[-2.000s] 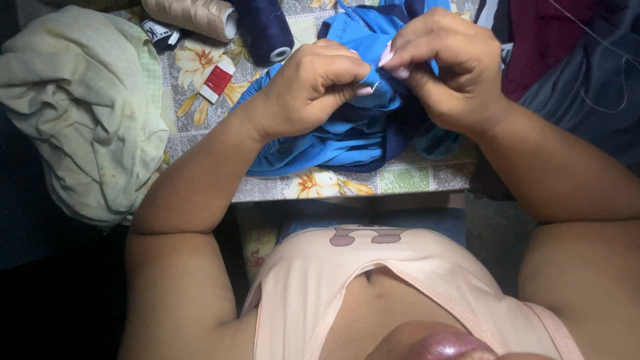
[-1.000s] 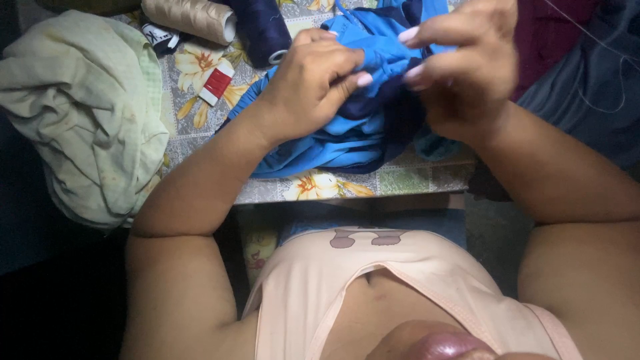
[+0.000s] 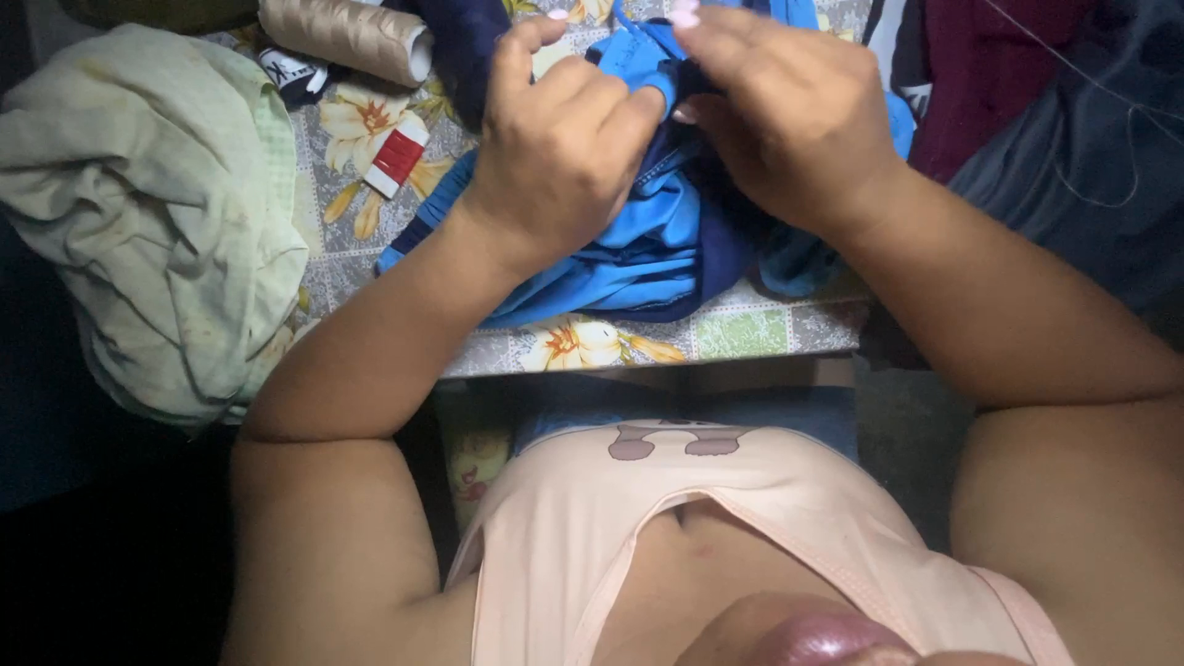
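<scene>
A bright blue garment with dark navy parts [image 3: 638,240] lies bunched on the table, both hands over its upper part. My left hand [image 3: 573,139] grips a fold of it between thumb and curled fingers, with the index finger raised. Close by on the right, my right hand [image 3: 786,111] has its fingertips at the navy and blue cloth near the top edge; whether they pinch cloth or a needle cannot be made out. A thin blue strap or cord shows between the hands at the top.
A flowered table cover [image 3: 758,333] lies under the garment. To the left are a pale green cloth [image 3: 157,222], a beige thread cone [image 3: 347,37], and a red and white packet [image 3: 398,162]. A navy thread cone [image 3: 462,46] stands behind my left hand. Maroon cloth [image 3: 980,83] and dark grey cloth [image 3: 1091,203] with loose thread lie right.
Two seconds ago both hands pinched the blue cloth with a small needle-like glint between them. My right hand lifted off and has come back to the cloth; my left index finger is now raised.
</scene>
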